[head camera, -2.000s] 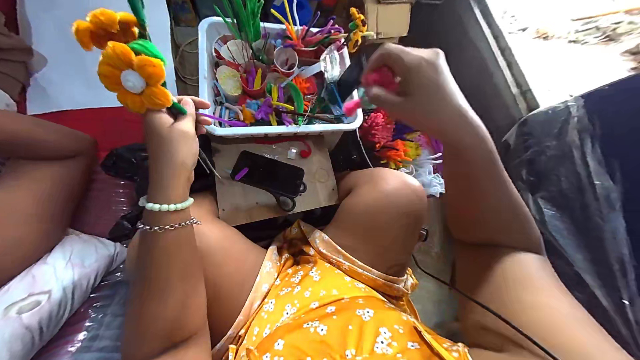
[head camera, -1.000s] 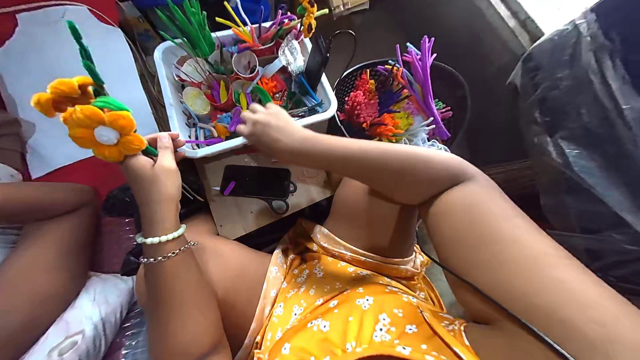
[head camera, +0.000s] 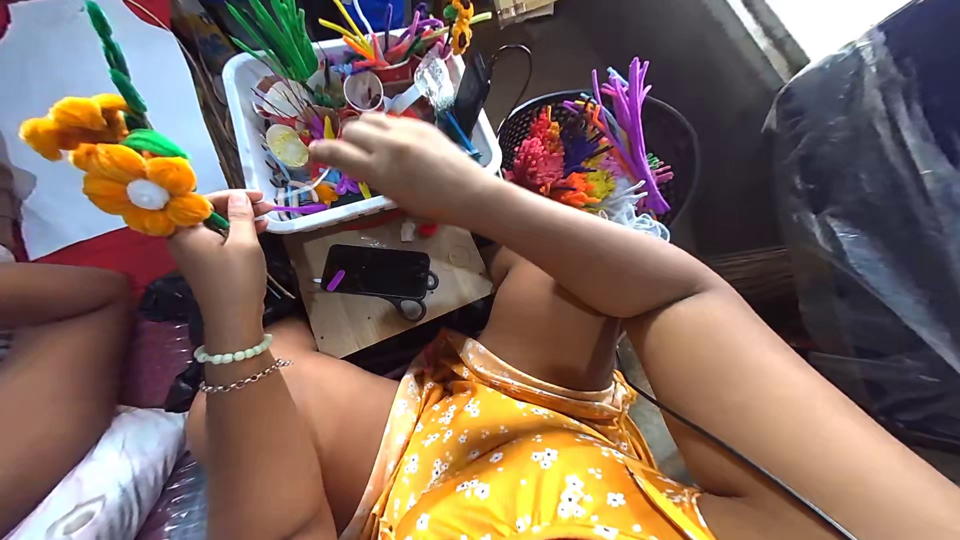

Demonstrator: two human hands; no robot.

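Note:
My left hand (head camera: 225, 247) holds the green stem of an orange pipe-cleaner flower (head camera: 142, 187) with a white centre. More orange petals and a dark green fuzzy stem (head camera: 116, 67) rise behind it. A purple pipe cleaner (head camera: 300, 208) lies by my left fingertips, at the rim of a white plastic basket (head camera: 244, 120). Over that basket is my right hand (head camera: 405, 161), slightly blurred, its fingers bent; whether they hold anything is hidden. Under the hand the basket holds cups, green pipe cleaners (head camera: 281, 41) and many small coloured pieces.
A phone (head camera: 379, 271) and scissors (head camera: 412, 309) lie on a wooden board (head camera: 330, 322) below the basket. To the right stands a dark basket (head camera: 679, 150) of coloured pipe cleaners. Black plastic sheeting (head camera: 862, 150) is at far right, another person's leg (head camera: 60, 360) at left.
My right hand was at the white basket's right side with something pink, then went left into the basket; it is now over its middle. My left hand keeps its hold on the flower.

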